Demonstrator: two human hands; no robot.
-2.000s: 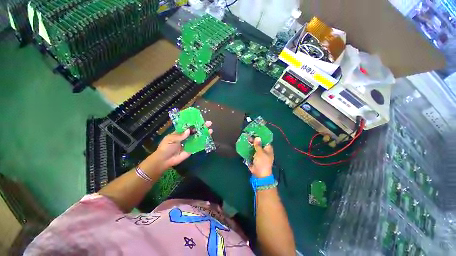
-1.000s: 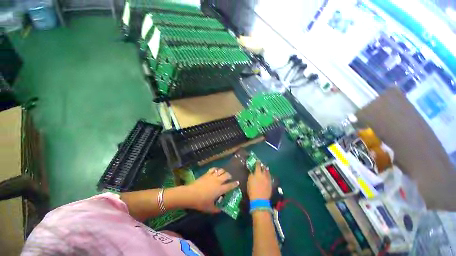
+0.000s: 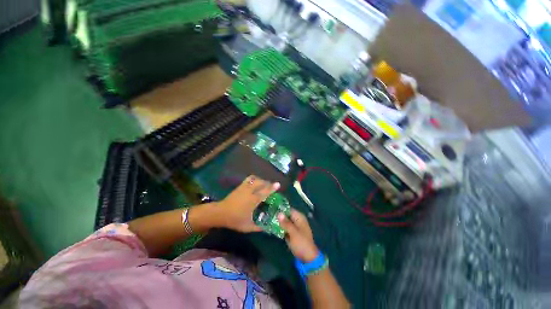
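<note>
A small green circuit board [image 3: 273,212] is held between my two hands near the front of the bench. My left hand [image 3: 244,204] grips its left side and my right hand [image 3: 297,232], with the blue wristband below it, grips its right side. Another green board [image 3: 270,152] lies on the brown-grey plate [image 3: 237,164] beyond my hands. The white connector of the red lead [image 3: 300,163] is at that board's right end. The picture is blurred, so fine detail is hidden.
Black ribbed racks [image 3: 202,128] stand at left, with upright green panels [image 3: 257,75] at the far end. The power supply [image 3: 352,134] with red digits and the white meter [image 3: 417,158] are at right. Clear trays [image 3: 468,232] fill the right side. A single board [image 3: 375,258] lies on the green mat.
The view has swung back toward the right. One board now lies on the plate, free of my right hand. My right hand has come to the board in my left hand.
</note>
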